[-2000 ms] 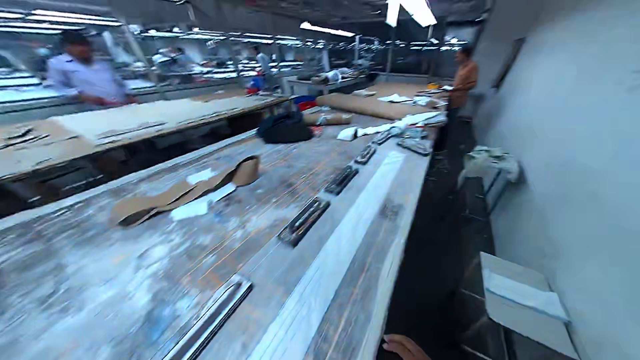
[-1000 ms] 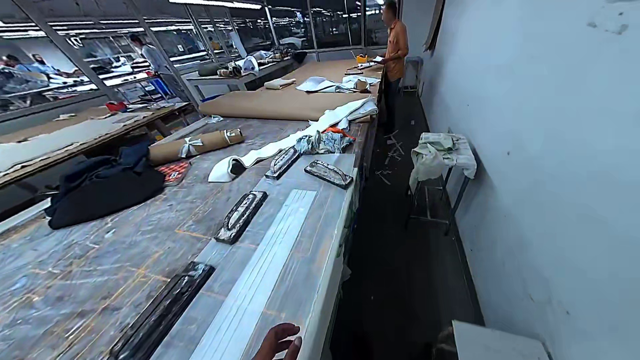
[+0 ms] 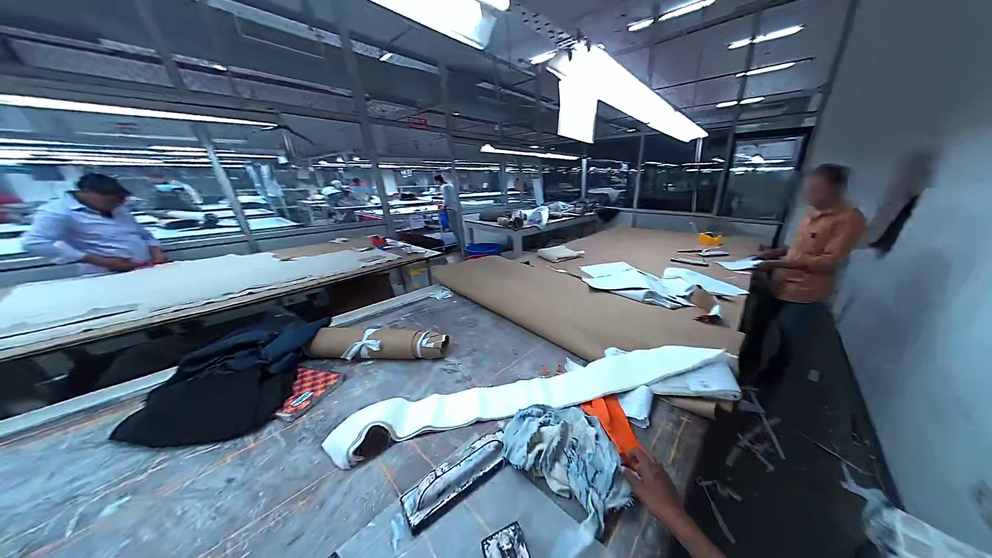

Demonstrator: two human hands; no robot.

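Observation:
My right hand (image 3: 651, 482) reaches over the near right edge of the long table, its fingers at the lower end of an orange strip (image 3: 614, 425); whether they close on it is unclear. Just left of the fingers lies a crumpled pale blue cloth (image 3: 566, 457). A metal weight with a handle (image 3: 453, 480) rests beside that cloth, and part of another weight (image 3: 505, 541) shows at the bottom edge. Behind them a long white fabric strip (image 3: 496, 399) stretches across the table, curled at its left end. My left hand is out of view.
Dark cloth (image 3: 225, 387), a red patterned book (image 3: 308, 391) and a tied brown paper roll (image 3: 380, 343) lie left. Brown paper (image 3: 535, 298) covers the far table. A person in orange (image 3: 825, 248) stands right; another person (image 3: 97, 225) works left. Scraps litter the floor (image 3: 763, 480).
The view has moved forward along the table and turned left. My right hand, earlier beside the pale strip with weights, is now at the orange strip.

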